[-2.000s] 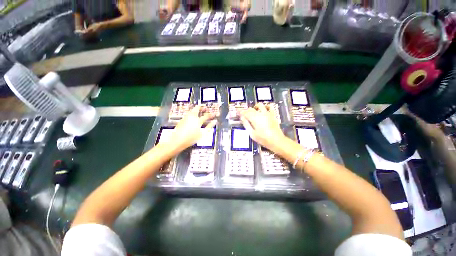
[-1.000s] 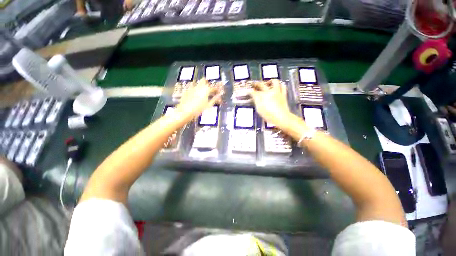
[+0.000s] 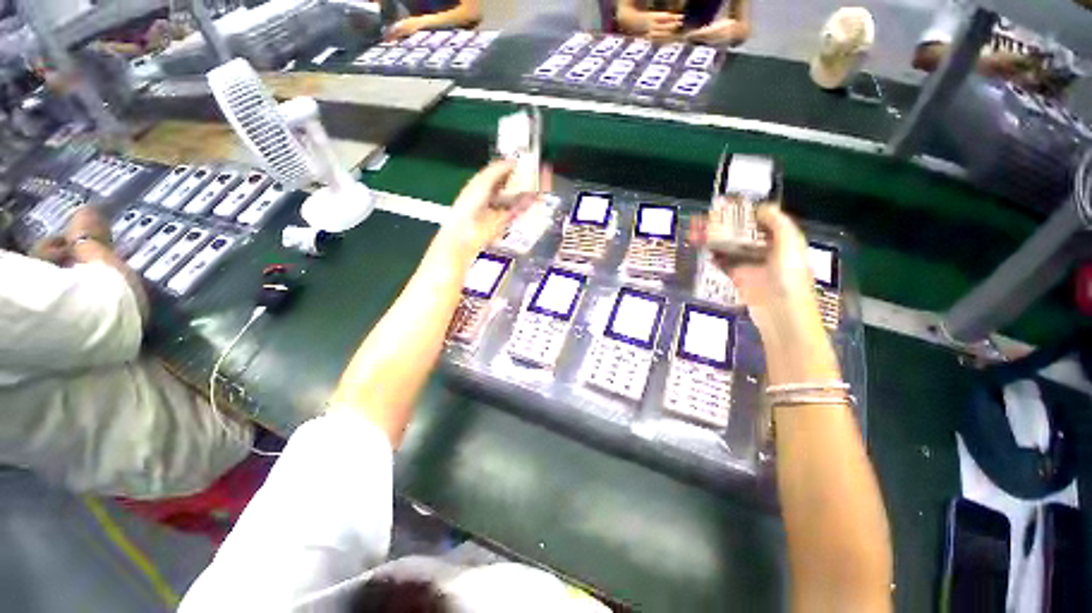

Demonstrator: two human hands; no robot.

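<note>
A clear blister tray [image 3: 563, 389] holds two rows of gold keypad phones [image 3: 622, 344] with lit white screens, face up. My left hand [image 3: 489, 204] holds a phone [image 3: 519, 153] raised above the tray's back left; its far end is blurred. My right hand [image 3: 769, 254] holds another gold keypad phone [image 3: 745, 198] above the back right part of the tray, its lit screen facing me. My right forearm hides part of the front row at the right.
A white fan [image 3: 339, 204] and a cabled black plug [image 3: 278, 287] stand left. Trays of phones [image 3: 192, 258] lie beside a seated person at left. More trays [image 3: 629, 62] and people's hands are across the green conveyor strip. A black round stand [image 3: 1018, 443] is right.
Both hands have risen from the tray, each now with a phone lifted out of the back row. The view has turned, showing more of the left side.
</note>
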